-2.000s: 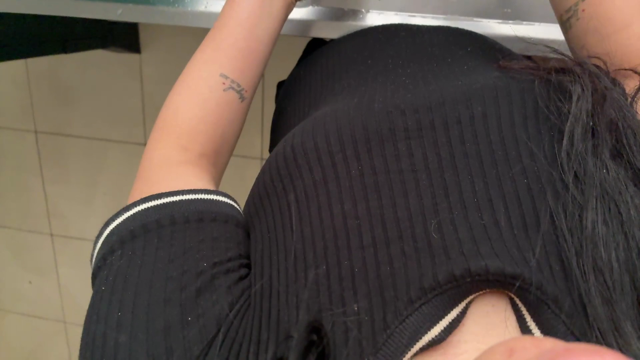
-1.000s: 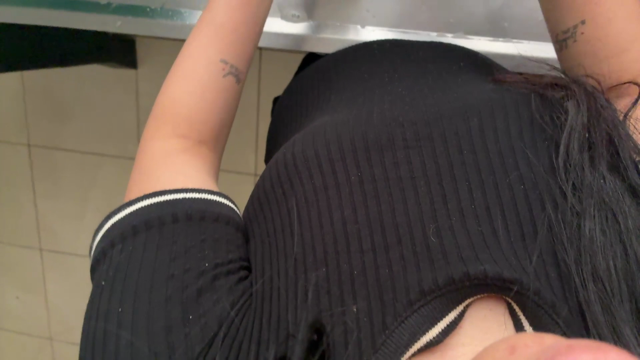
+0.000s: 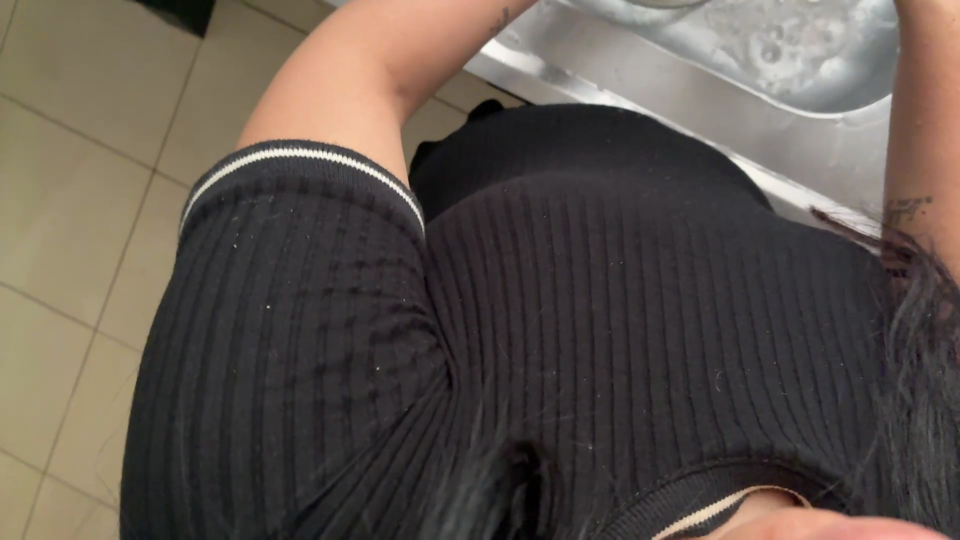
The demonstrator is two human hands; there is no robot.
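Note:
Both of my hands lie beyond the top edge of the head view, so what they hold or touch is hidden. My left forearm reaches up toward the top middle, over the near rim of a stainless steel sink. On the right side my other forearm extends up beside the basin. Foamy water lies in the basin. Part of a round, rimmed object shows at the top edge; its kind cannot be told.
My torso in a black ribbed shirt fills the middle, close against the metal sink edge. Tiled floor shows at the left. A dark green object is at the top left. Long dark hair hangs at the right.
The view has turned, and more of the sink basin with its foamy water now shows at the upper right. The arm at the left is now more bent.

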